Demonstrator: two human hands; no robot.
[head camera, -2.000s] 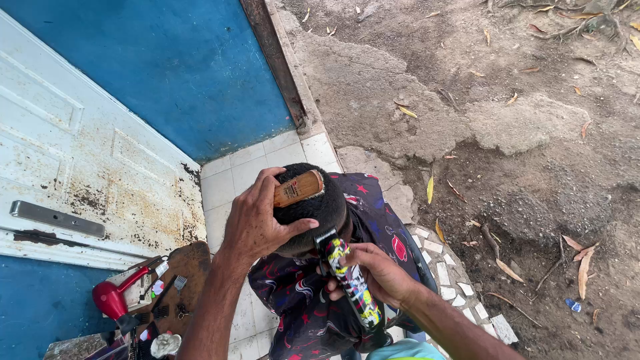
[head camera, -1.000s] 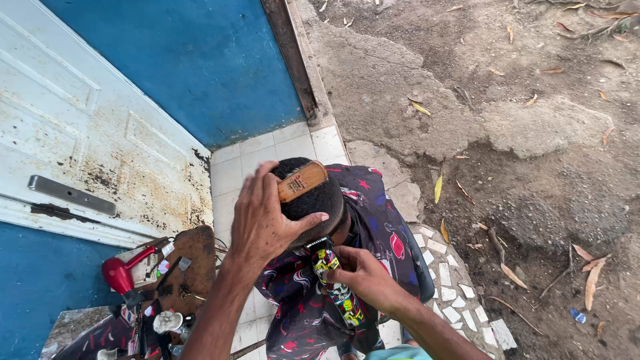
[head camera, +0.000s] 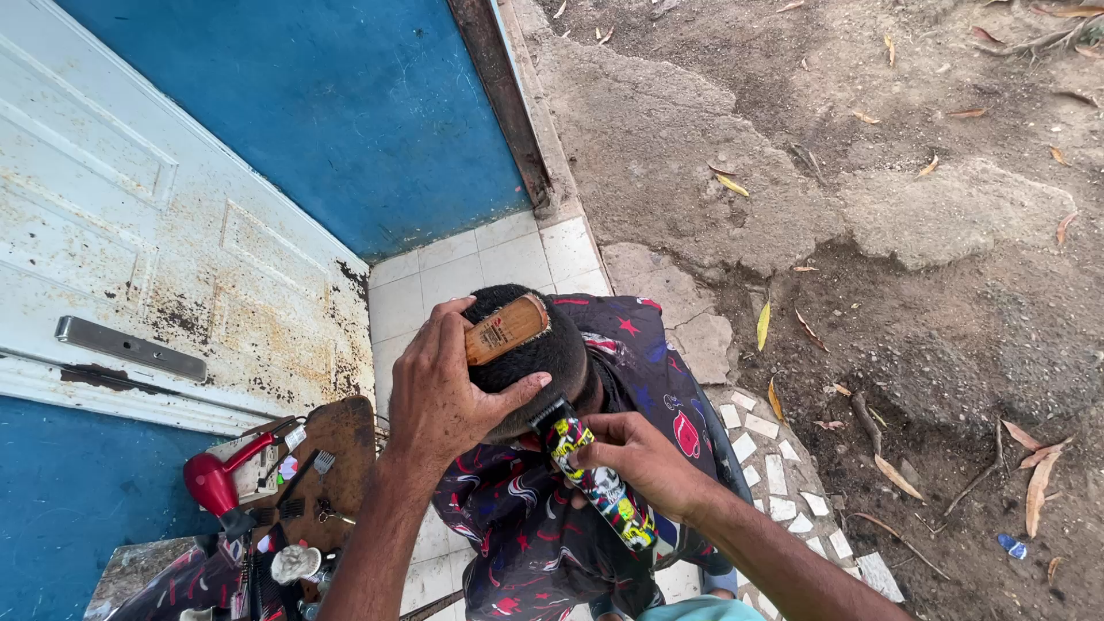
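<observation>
A seated person's head with short dark hair is below me, the body draped in a dark patterned barber's cape. My left hand holds a wooden-backed hair brush against the hair, with the thumb resting on the head. My right hand grips a colorfully printed hair clipper. The clipper's blade end touches or nearly touches the side of the head, just below my left thumb. The brush's bristles are mostly hidden.
At lower left, a worn brown table bears a red hair dryer, combs, scissors and a pale-haired brush. A rusty white door and blue wall stand left. Stony ground lies right.
Both hands stay at the head, with the brush and clipper still held. The clipper's blade end shows beside the left thumb in all frames; its body tilts a little differently now.
</observation>
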